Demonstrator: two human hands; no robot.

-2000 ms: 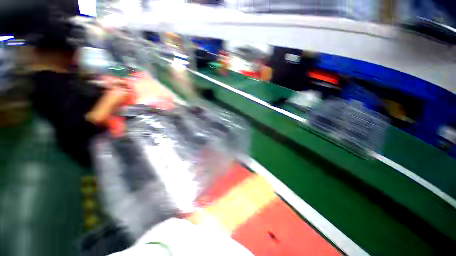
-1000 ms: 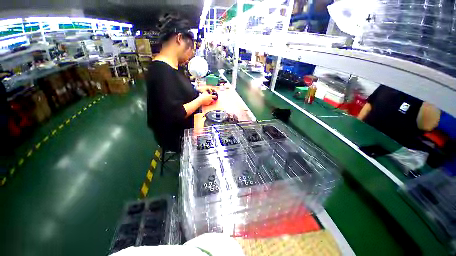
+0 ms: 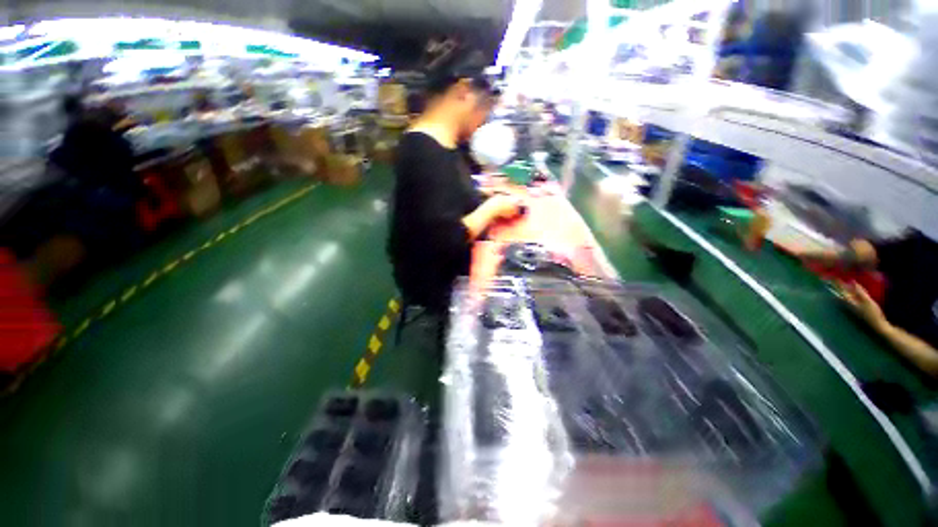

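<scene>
Neither of my hands is in view. A large stack of clear blister trays (image 3: 627, 396) lies nearest in front of me, with black parts in its pockets; motion blur hides their details. A second clear tray (image 3: 345, 453) with black parts in pockets is lower, at the bottom left of the stack. A white blurred shape (image 3: 345, 520), possibly my own clothing, is cut off by the bottom edge. Part of the red mat (image 3: 643, 489) shows blurred at the stack's near side.
A person in black (image 3: 432, 211) works at the bench beyond the trays. Another person's arm (image 3: 890, 324) reaches in at right, across the green conveyor (image 3: 741, 299). A white overhead shelf (image 3: 792, 118) runs above. Yellow-black floor tape (image 3: 375, 345) marks the green floor.
The view has swung left, so the trays and the seated person appear further right. The white shape has dropped mostly out of the bottom, and more of the right-hand person's arms shows.
</scene>
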